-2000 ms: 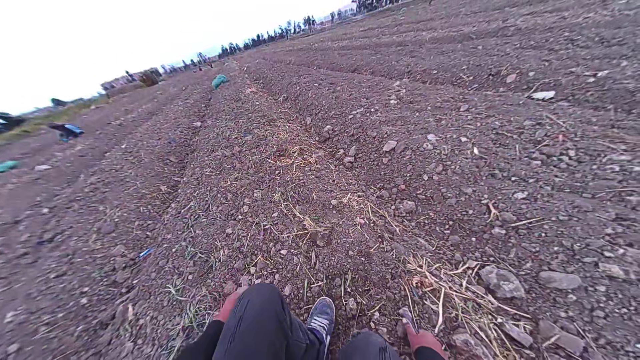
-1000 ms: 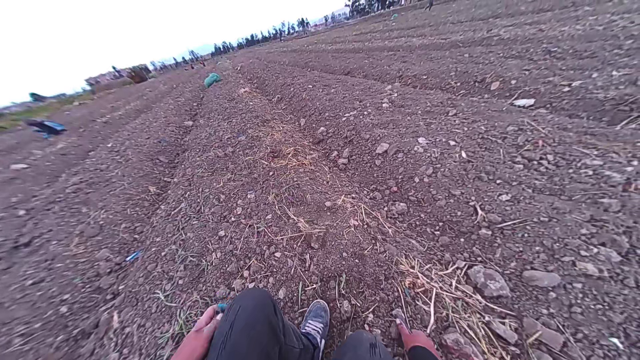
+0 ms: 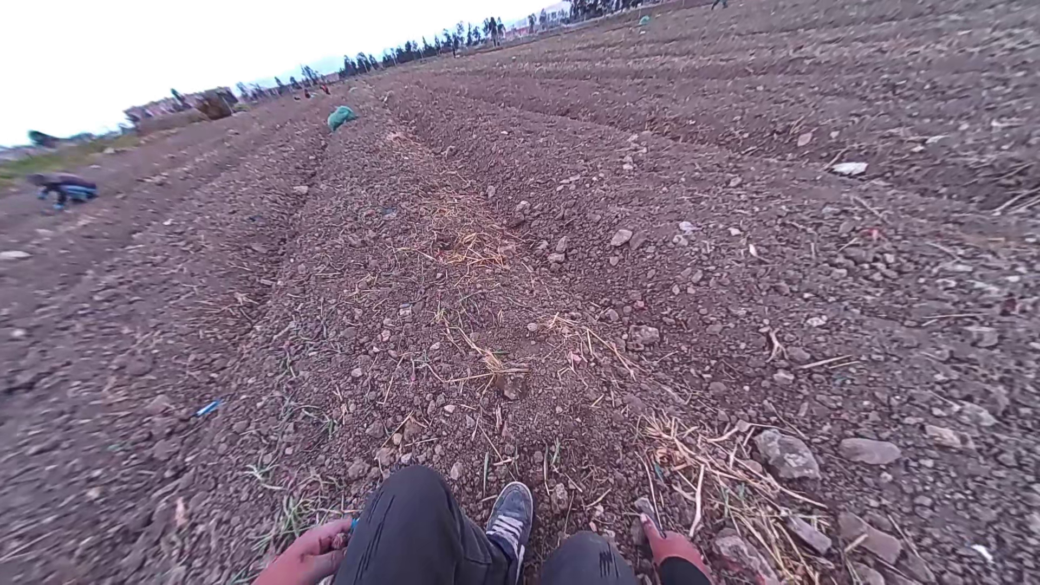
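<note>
At the bottom of the head view, my left hand (image 3: 310,556) is beside my left knee, its fingers curled; a small bit of blue shows at the fingertips, partly hidden by the dark trousers. My right hand (image 3: 673,546) is low beside my right knee, close to the soil, with a narrow dark object at its fingertips that I cannot identify. Dry straw (image 3: 731,479) lies on the ground just right of that hand. A grey lace-up shoe (image 3: 511,517) stands on the soil between my knees.
Ridged, stony soil (image 3: 520,309) stretches ahead. Stones (image 3: 786,453) lie at the right, and a small blue object (image 3: 208,408) at the left. Farther off are a green sack (image 3: 341,118) and a crouching person (image 3: 63,188) at the left.
Two seconds ago my left hand was mostly behind the knee; it then came out to the left, where more of it shows. My right hand stays beside the right knee.
</note>
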